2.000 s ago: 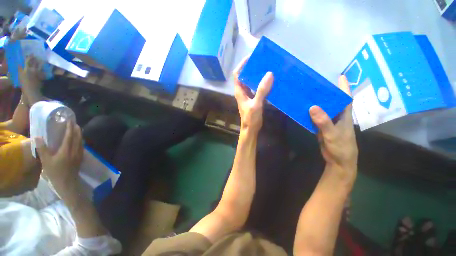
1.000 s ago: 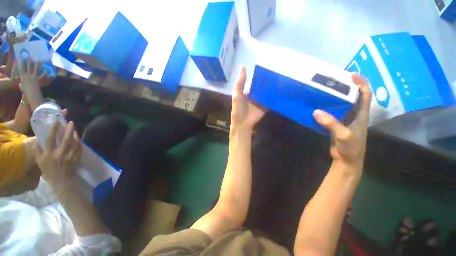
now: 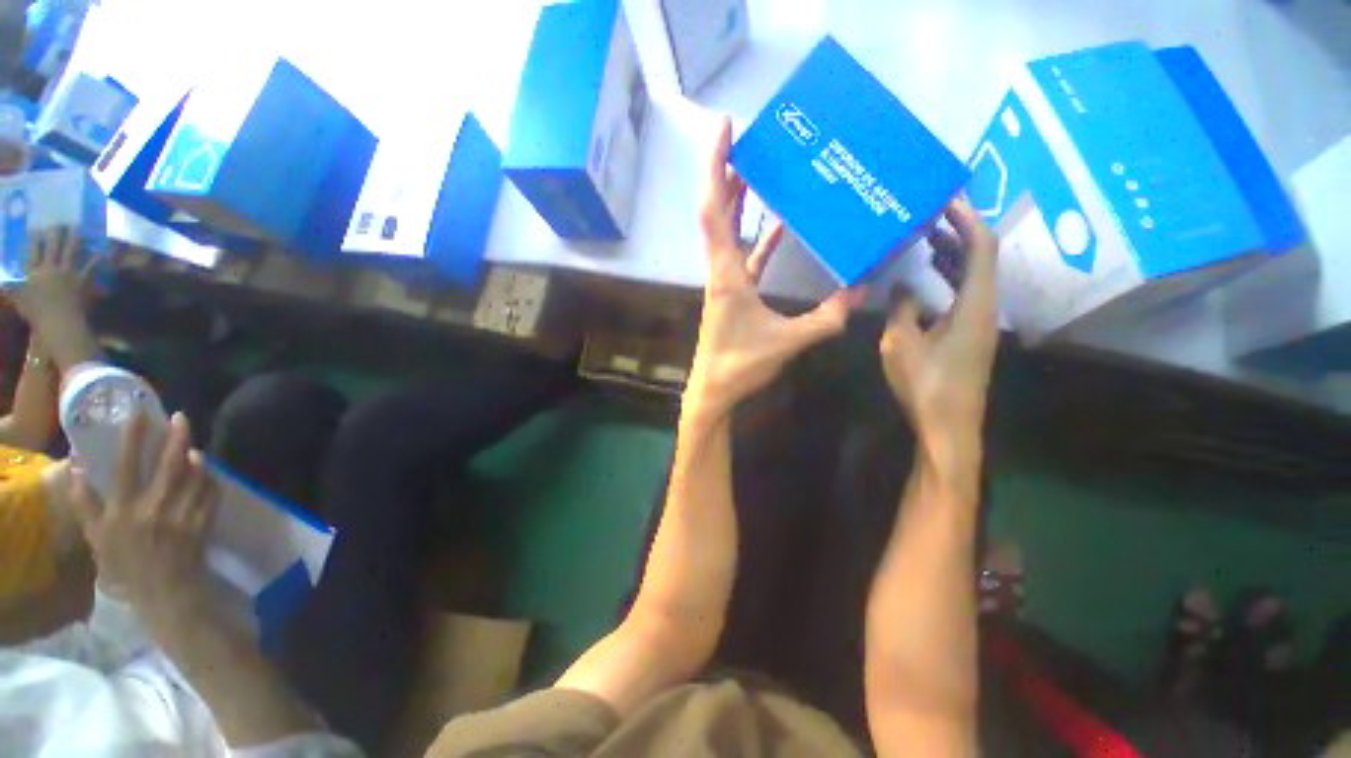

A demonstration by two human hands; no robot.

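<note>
A retail carton (image 3: 848,160) is held up over the table's front edge, its blue end with white lettering turned towards me. My left hand (image 3: 741,304) holds it at the left and lower side, thumb at the lower corner. My right hand (image 3: 944,319) is at its right side, with fingertips at the right corner; part of the fingers is hidden behind the carton. The carton's other faces are mostly hidden.
A tall product carton (image 3: 1133,178) stands at the right on the white table (image 3: 948,37). Several blue-and-white cartons (image 3: 571,119) stand to the left. A seated person at the left holds a white device (image 3: 116,422), with an open carton (image 3: 252,541) on the lap.
The carton has been turned from its long blue side, past a white face with a dark picture, to its lettered blue end. Both hands have shifted their grip. The view has moved slightly.
</note>
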